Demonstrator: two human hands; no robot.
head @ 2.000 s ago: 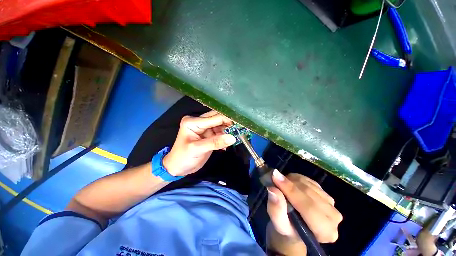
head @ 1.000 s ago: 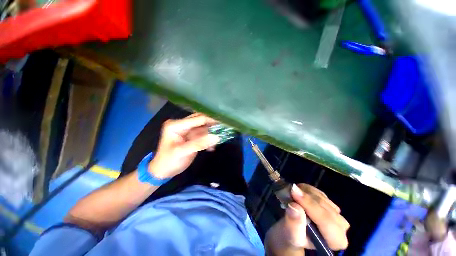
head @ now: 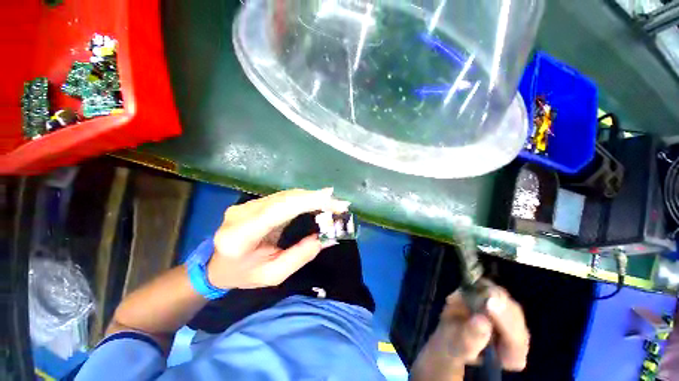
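My left hand (head: 257,238) pinches a small circuit board (head: 339,226) between thumb and fingers at the bench's front edge. White and dark parts show on the board. My right hand (head: 480,327) holds the soldering iron (head: 470,262) by its dark handle, to the right of the board. The iron points up and away from me, its tip blurred near the bench edge. Iron and board are apart.
A clear plastic hood (head: 387,152) stands on the green bench (head: 216,149), with blue-handled cutters (head: 447,89) seen through it. A red bin (head: 152,111) with boards is at left. At right are a blue bin (head: 577,111), cleaning tray (head: 527,195), sponge (head: 568,210) and black box (head: 633,193).
The view has shifted, bringing the hood and both bins' contents into view. The iron has moved right, away from the board. The board has turned, now showing white parts.
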